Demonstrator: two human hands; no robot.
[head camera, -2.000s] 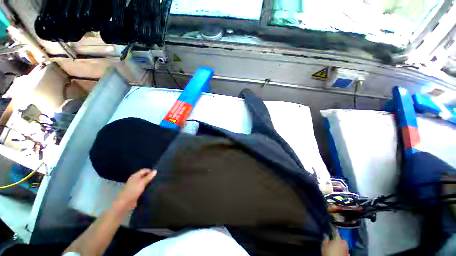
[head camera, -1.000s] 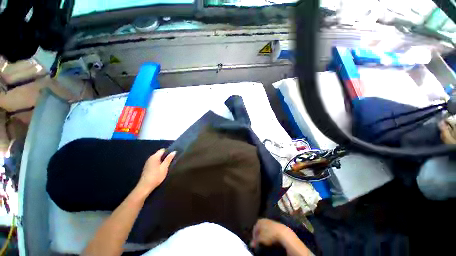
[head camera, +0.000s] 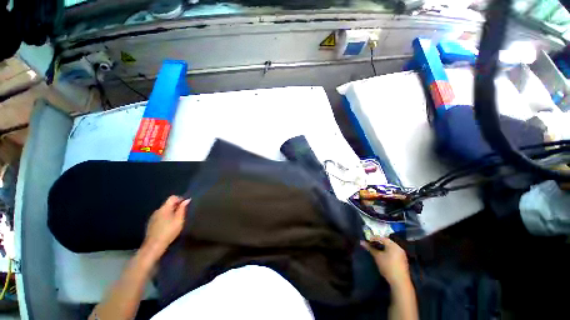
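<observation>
The dark garment (head camera: 262, 219), brown lining facing up and blue-grey along its border, lies over the right part of the black pressing buck (head camera: 119, 203). A narrow dark tube of cloth, perhaps a sleeve (head camera: 299, 152), sticks out behind it. My left hand (head camera: 167, 222) grips the garment's left edge over the buck. My right hand (head camera: 382, 253) holds the garment's right edge, close to the parked steam iron (head camera: 378, 203); its fingertips are blurred. The iron rests at the table's right end.
The white ironing table (head camera: 250, 109) lies beneath, with a blue swing arm (head camera: 159, 112) behind the buck. Black hoses (head camera: 462, 172) run right from the iron. A second white table (head camera: 394, 119) with dark blue cloth (head camera: 465, 137) stands right. A person's pale sleeve (head camera: 547, 209) shows at the right edge.
Since one second ago, my right hand has moved right and up with the garment's edge, and the garment has spread wider. My left hand has shifted slightly left. The view has moved too.
</observation>
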